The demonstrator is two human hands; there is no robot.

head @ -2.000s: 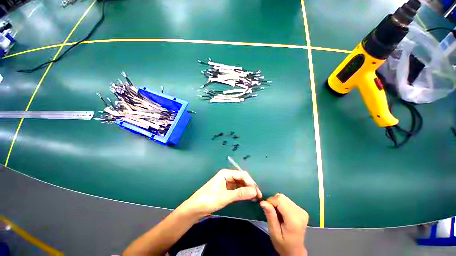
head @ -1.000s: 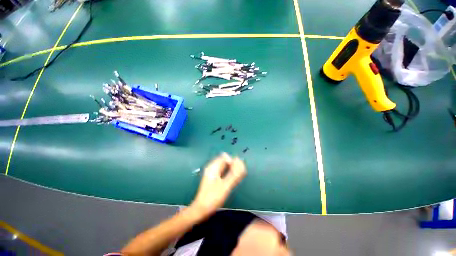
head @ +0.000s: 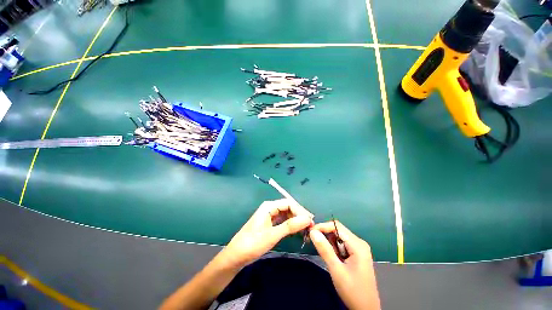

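My left hand is shut on a wire lead with a whitish sleeve; its thin dark end points up and left over the green mat. My right hand touches the lead's near end at the left fingertips and also holds a thin dark rod, which sticks up between its fingers. What sits at the near end is too small to tell. Small black tubing pieces lie scattered on the mat just beyond my hands.
A blue parts bin full of leads stands to the left, beside a steel ruler. A pile of leads lies farther back. A yellow heat gun, its black cord and a clear plastic bag are at the right.
One second ago my left hand was alone over the mat and my right was low and blurred. Now both meet at a lead, and the thin rod shows in my right hand.
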